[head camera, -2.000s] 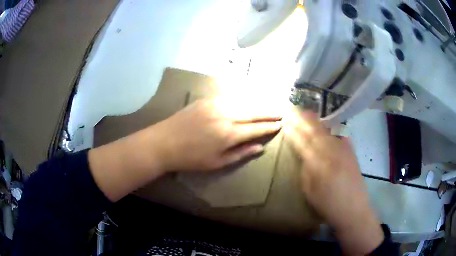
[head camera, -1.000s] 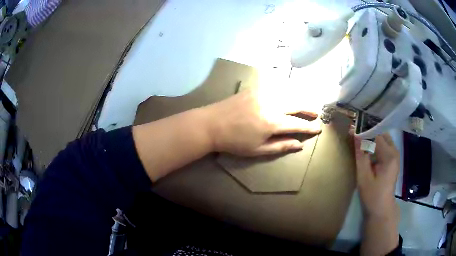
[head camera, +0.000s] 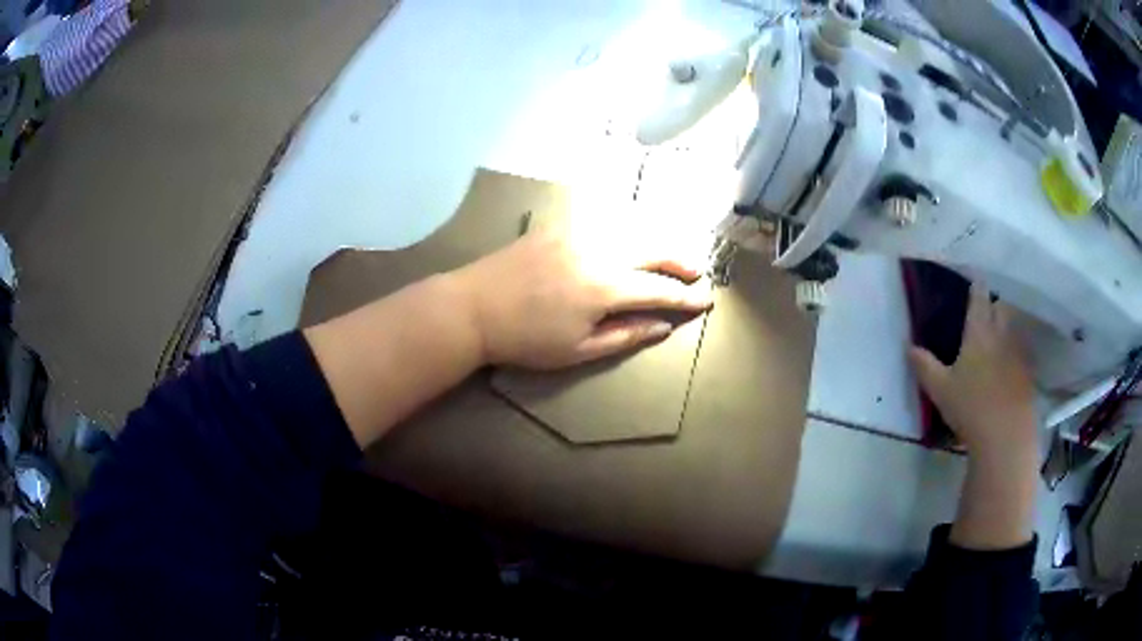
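The brown garment panel (head camera: 745, 457) lies flat under the machine head. A patch pocket (head camera: 614, 398) lies on it, its pointed end towards me. My left hand (head camera: 576, 301) lies palm down on the pocket with fingers slightly apart. Its fingertips are just beside the presser foot (head camera: 719, 261). Strong glare hides the pocket's upper part. My right hand (head camera: 983, 369) is off the cloth, at the smartphone (head camera: 939, 313), thumb and fingers apart. Some fingertips are hard to make out beside the machine arm.
The white sewing machine head (head camera: 802, 138) and its arm reach across the upper right. The white lamp (head camera: 689, 94) glares left of the needle. A brown panel stack (head camera: 138, 188) is at the left, with striped cloth (head camera: 85, 48) in the far corner. Clutter lies at the right edge.
My right hand has left the panel's right side and moved right to the phone. My left hand stays on the pocket by the presser foot. The camera view has shifted.
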